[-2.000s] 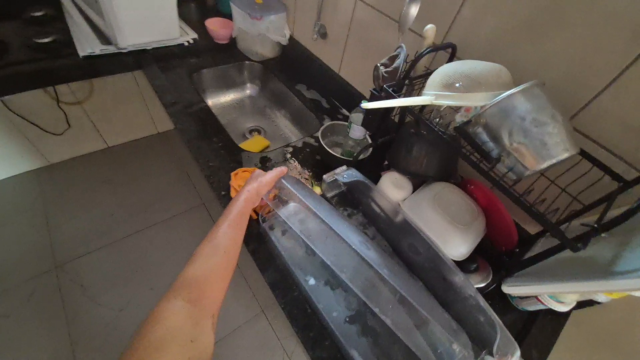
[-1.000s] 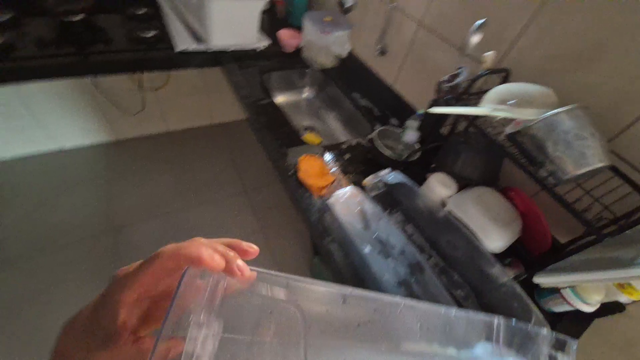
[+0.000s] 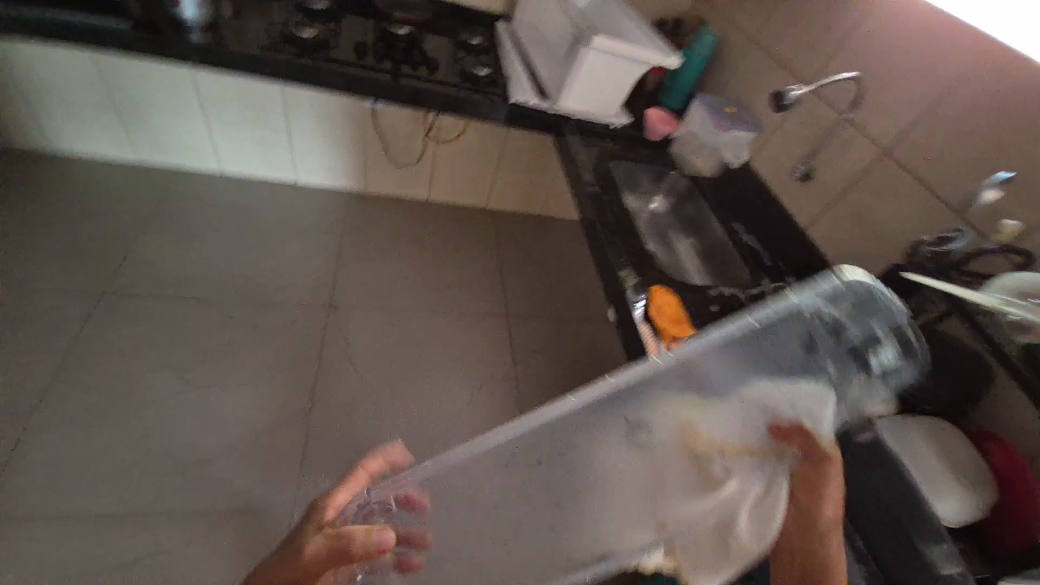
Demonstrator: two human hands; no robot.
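A long clear plastic bin, like a refrigerator drawer, is tilted across the lower middle of the view. Its near left end is in my left hand, thumb on one side and fingers seen through the plastic. My right hand presses a white cloth against the bin toward its far end; part of that hand is hidden by the cloth. Beyond the bin, an orange cloth lies on the black stone counter's edge beside the steel sink.
A wall faucet is above the sink. At the right are a white container, a red item and a dish rack. A lidded plastic tub, pink bowl and white box stand near the stove.
The clear bin in my left hand has risen farther into view and now slants up to the right. My right hand has appeared with a white cloth. The view has swung left.
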